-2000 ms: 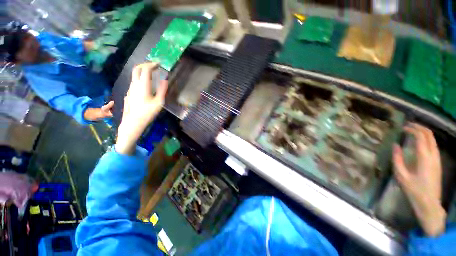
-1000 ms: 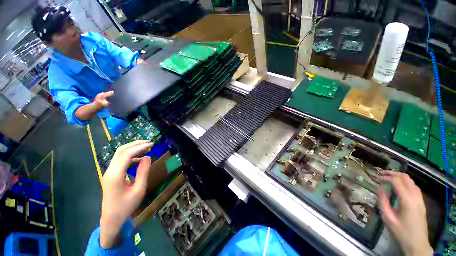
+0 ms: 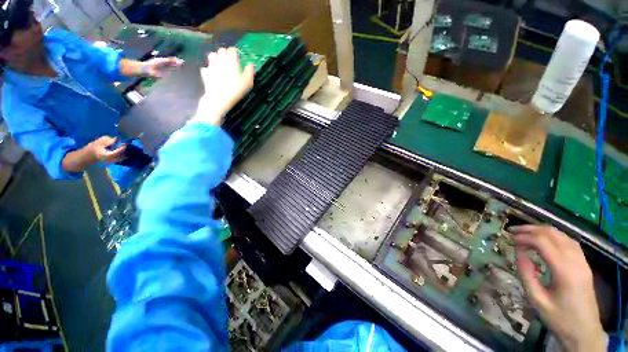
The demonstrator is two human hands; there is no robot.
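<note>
My left hand [image 3: 224, 81] is at the front edge of a flat black sheet [image 3: 162, 113], beside the stack of green circuit boards [image 3: 268, 86]. Its fingertips are partly hidden, so I cannot tell if it grips the sheet. My right hand [image 3: 554, 278] is over the right side of the wave solder pallet [image 3: 441, 237], fingers bent and apart, with nothing seen in it. The pallet lies on the conveyor with its cut-outs showing. The ribbed black tray [image 3: 327, 175] lies across the conveyor, left of the pallet.
Another person in blue [image 3: 65, 103] stands at the far left with hands at the black sheet. A white bottle [image 3: 568, 65] stands on a brown square [image 3: 511, 141] on the green mat. Green boards [image 3: 446, 112] lie there too. A blue coiled cord [image 3: 601, 130] hangs at right. Another pallet [image 3: 255, 306] sits low beside me.
My left hand has moved up and forward from beside the conveyor to the black sheet by the board stack. My right hand stays over the pallet. The view has shifted.
</note>
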